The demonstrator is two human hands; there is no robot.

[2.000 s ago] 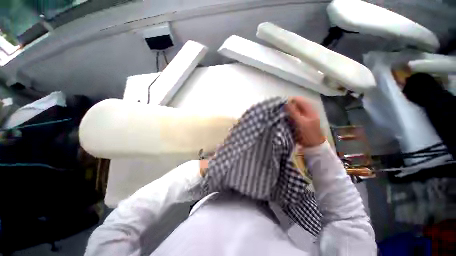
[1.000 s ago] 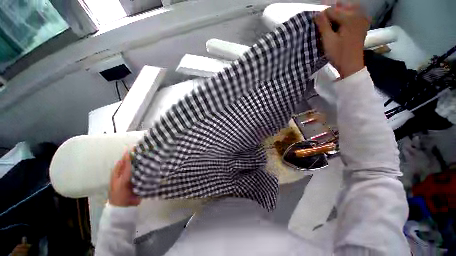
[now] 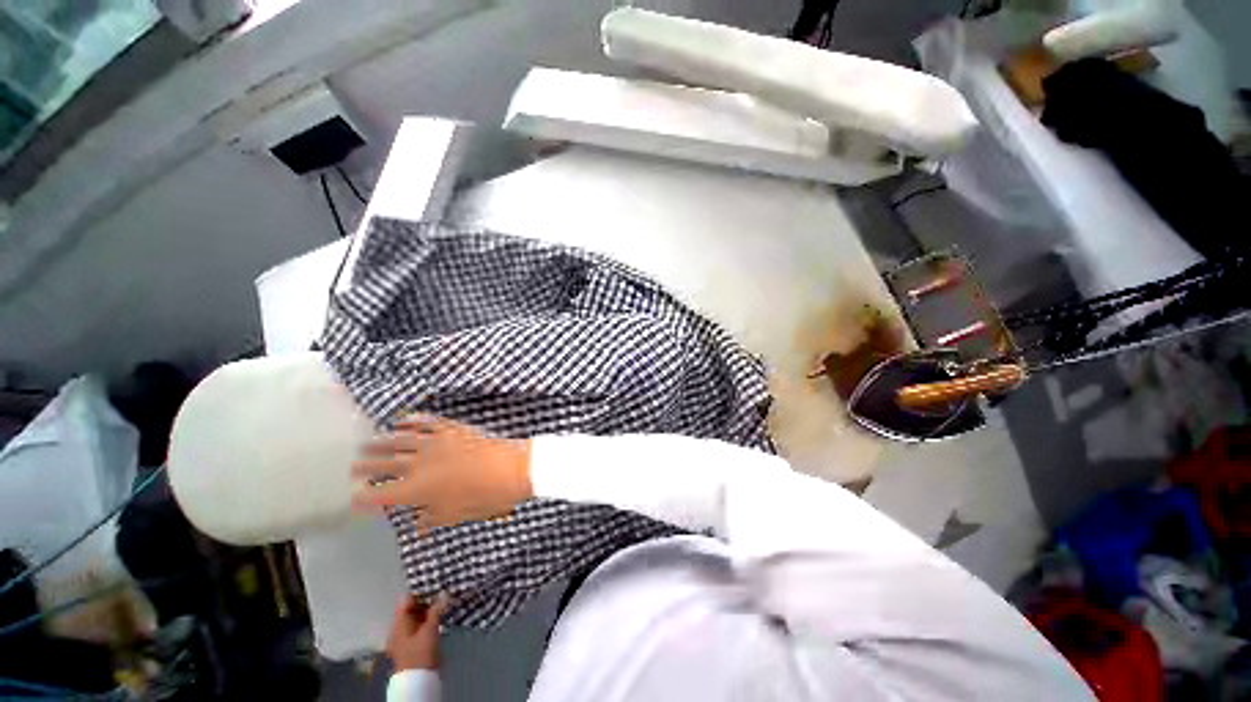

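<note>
The checked garment (image 3: pixel 549 364) lies spread over the wide pressing buck (image 3: pixel 261 446) and the ironing table (image 3: pixel 659 213). The buck's rounded left end is bare. My right hand (image 3: pixel 446 473) lies flat on the garment near its left edge, fingers apart and pointing left, the arm reaching across from the right. My left hand (image 3: pixel 416 638) is lower, at the garment's lower left edge, with the cloth edge between its fingers. The steam iron (image 3: pixel 940 394) sits on the table's right edge beside a brown stain, with no hand on it.
The wire iron rest (image 3: pixel 951 302) is behind the iron, with dark hoses running right. The sleeve board (image 3: pixel 789 76) and a white beam (image 3: pixel 672 124) lie at the back. Another white beam (image 3: pixel 419 172) stands behind the garment. Red and blue items (image 3: pixel 1125 528) are on the floor at right.
The garment, held up and stretched between both hands, has come down onto the buck. My right hand has moved from upper right to the left and lies on the cloth. My left hand is lower.
</note>
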